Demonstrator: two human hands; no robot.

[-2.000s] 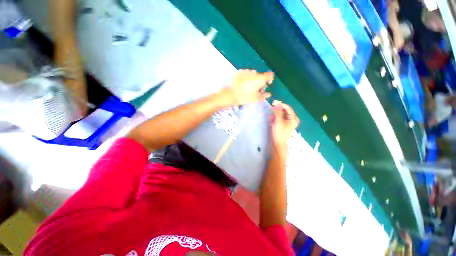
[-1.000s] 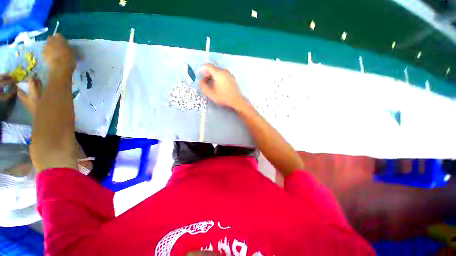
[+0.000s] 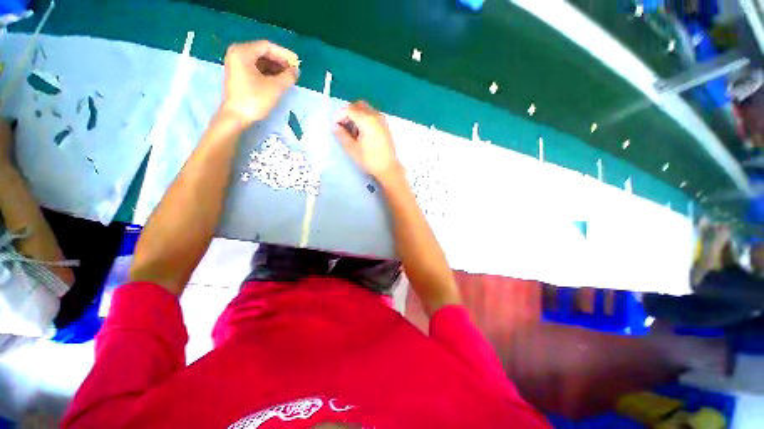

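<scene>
My left hand (image 3: 258,82) is over the far edge of the bench, fingers curled in a pinch. A tiny yellow part (image 3: 293,63) shows at its fingertips. My right hand (image 3: 366,138) is above the bench covering, right of the cream strip (image 3: 308,219), with thumb and fingers bent close together. Whether it holds a small part cannot be seen. A loose pile of small white parts (image 3: 281,166) lies left of the strip, between my forearms. More small white parts (image 3: 431,178) lie right of my right forearm, faint in the glare.
The green conveyor belt (image 3: 377,46) runs beyond the bench and carries single pale parts (image 3: 493,87). Dark green patches (image 3: 92,112) mark the covering at left. A neighbour's arm (image 3: 29,214) is at the left edge. A blue stool or crate (image 3: 595,308) stands at lower right.
My left hand has moved right from beside the neighbour's yellow parts to the far bench edge near the white pile. My right hand stays near the strip. The view has turned and shifted right.
</scene>
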